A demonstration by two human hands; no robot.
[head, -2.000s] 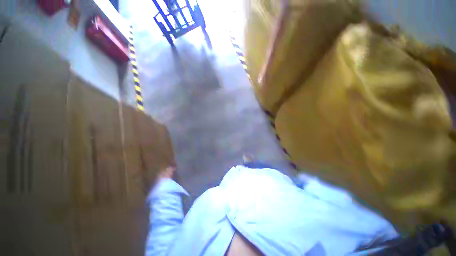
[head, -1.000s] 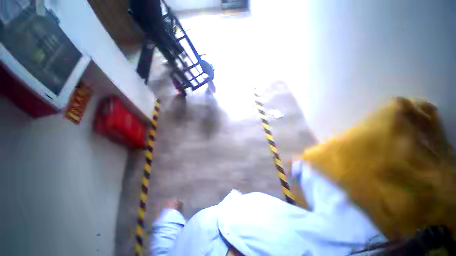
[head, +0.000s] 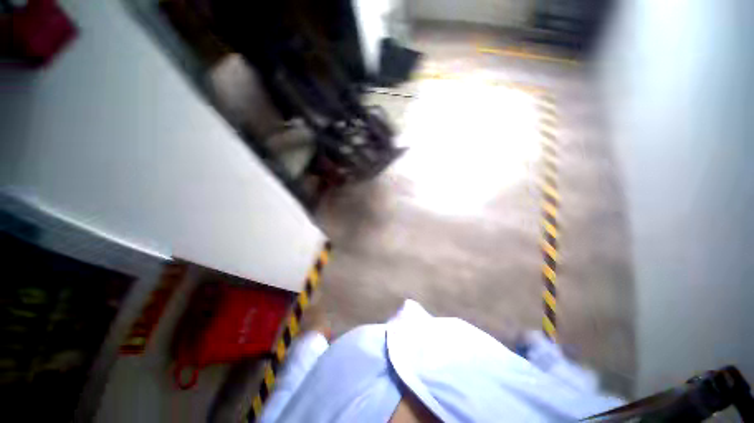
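Observation:
A dark hand truck (head: 355,144), blurred, stands or moves on the grey floor at the upper left of centre, ahead of me. My left hand (head: 324,332) is a tiny blurred patch of skin beyond the pale blue sleeve at the bottom left of centre; its fingers cannot be made out. My right sleeve (head: 562,363) shows at the bottom right, but no hand can be made out at its end. Nothing is seen held.
A dark shape, perhaps a person, is by the hand truck. Yellow-black tape (head: 550,223) edges the aisle on both sides. A white wall corner (head: 240,215) and a red case (head: 240,326) are left, a pale wall (head: 694,206) right. Bright glare lies on the floor.
The cartons left the view first, then the yellow sack on the right. The view has turned and moved forward along the aisle; the hand truck looks closer, and the red case is lower left.

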